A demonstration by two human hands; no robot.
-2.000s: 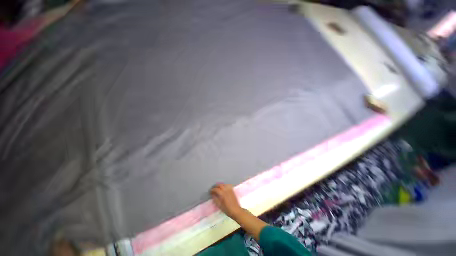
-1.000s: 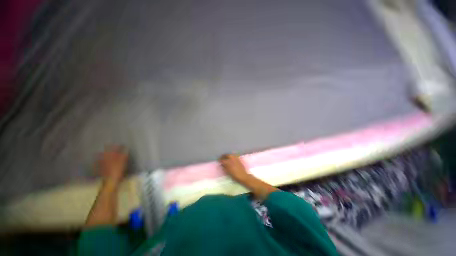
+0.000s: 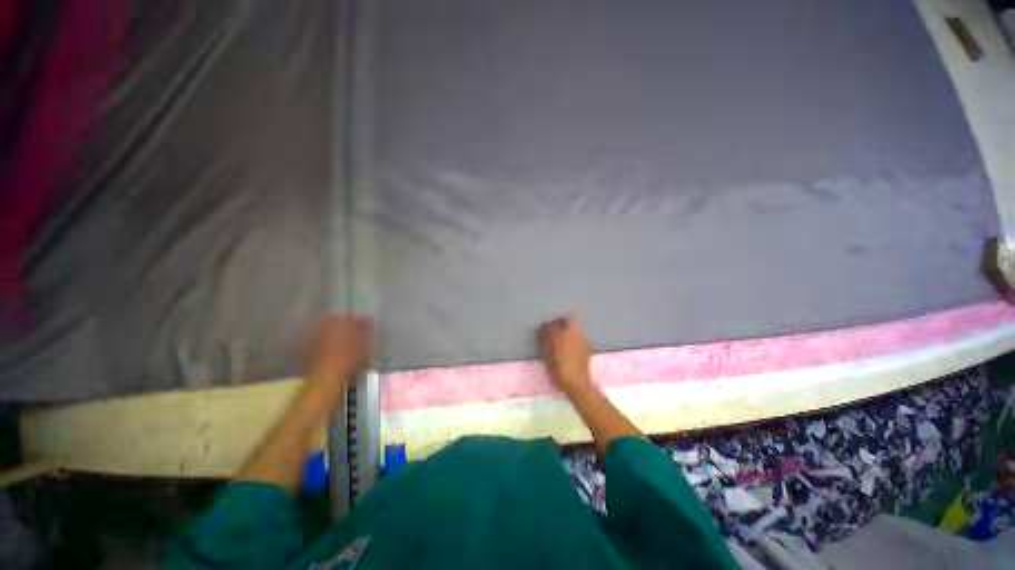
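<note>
A wide grey fabric ply (image 3: 668, 167) covers the table and runs over the end-cutter track (image 3: 362, 434), whose bare end shows at the near edge between blue clamps (image 3: 395, 458). My left hand (image 3: 341, 347), blurred, is on the grey fabric over the track; whether it grips the fabric cannot be told. My right hand (image 3: 565, 351) has curled fingers at the grey fabric's near edge, above the pale pink band of the lay (image 3: 712, 363). Whether it pinches the cloth is hidden.
Bright pink fabric (image 3: 69, 134) lies at the far left. A metal weight (image 3: 998, 267) sits at the right corner, another (image 3: 964, 39) on the cream table's (image 3: 985, 100) far right. Fabric scraps (image 3: 779, 468) cover the floor at the near right. The table edge runs along the front.
The view has swung left and steadied. My left hand has come into view and moved right, onto the fabric over the track. My right hand stays at the fabric's near edge.
</note>
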